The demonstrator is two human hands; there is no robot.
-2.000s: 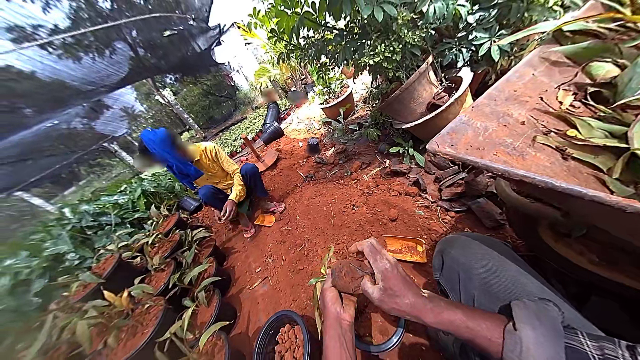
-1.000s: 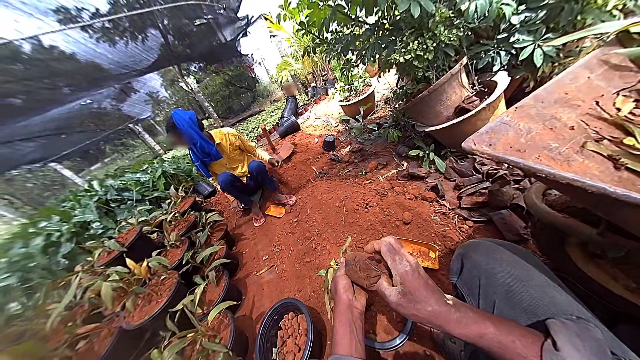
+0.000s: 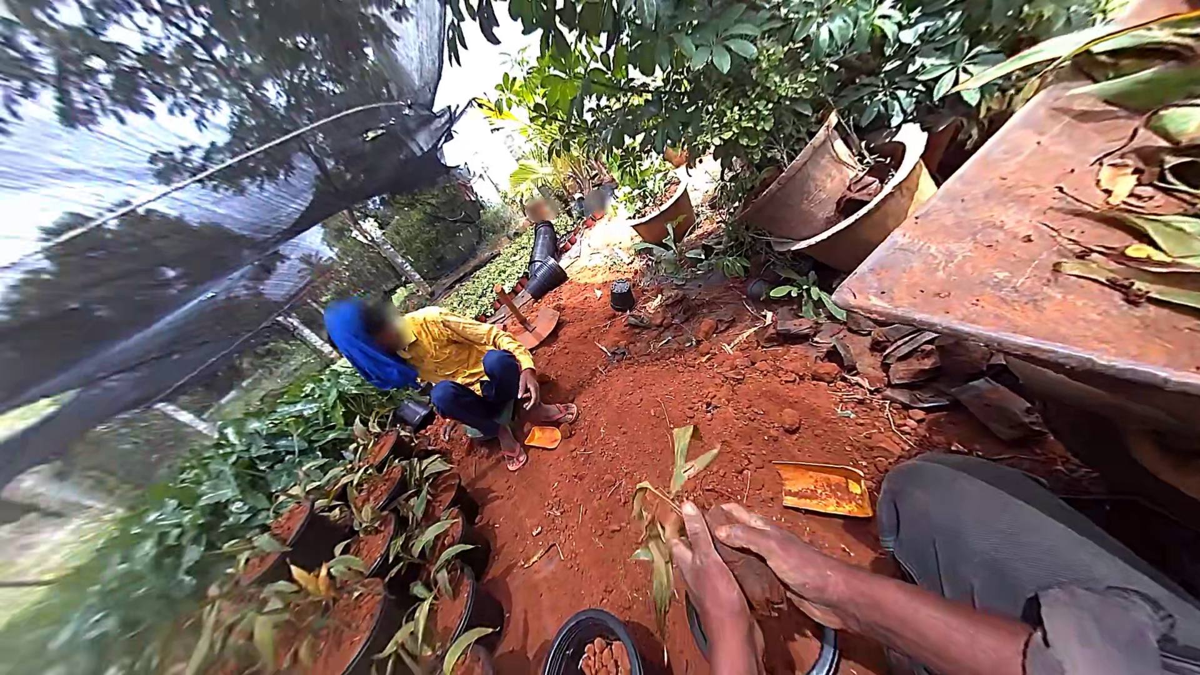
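Between my two hands is a brown root ball of soil [image 3: 753, 574], with a leafy seedling [image 3: 677, 506] pointing up and to the left from it. My left hand [image 3: 710, 581] presses on its near left side. On its right side, my right hand [image 3: 783, 558] curls its fingers over the top. Just below my hands is a black pot [image 3: 825, 652], mostly hidden by them. Left of it stands another black pot [image 3: 553, 647] holding reddish lumps. An orange hand scoop [image 3: 825, 489] lies on the red soil beyond my right hand.
A person in a yellow shirt [image 3: 459, 347] squats ahead left beside a second orange scoop [image 3: 543, 437]. Potted seedlings [image 3: 375, 544] crowd the left. A digging hoe [image 3: 534, 323] lies farther off. A soil-stained slab [image 3: 994, 244] and large tilted planters [image 3: 872, 206] stand at right.
The root ball has been turned in my hands, and its leaves now stand up at the left of my fingers. The squatting person's arm, reaching toward the hoe a second ago, is now at the knees.
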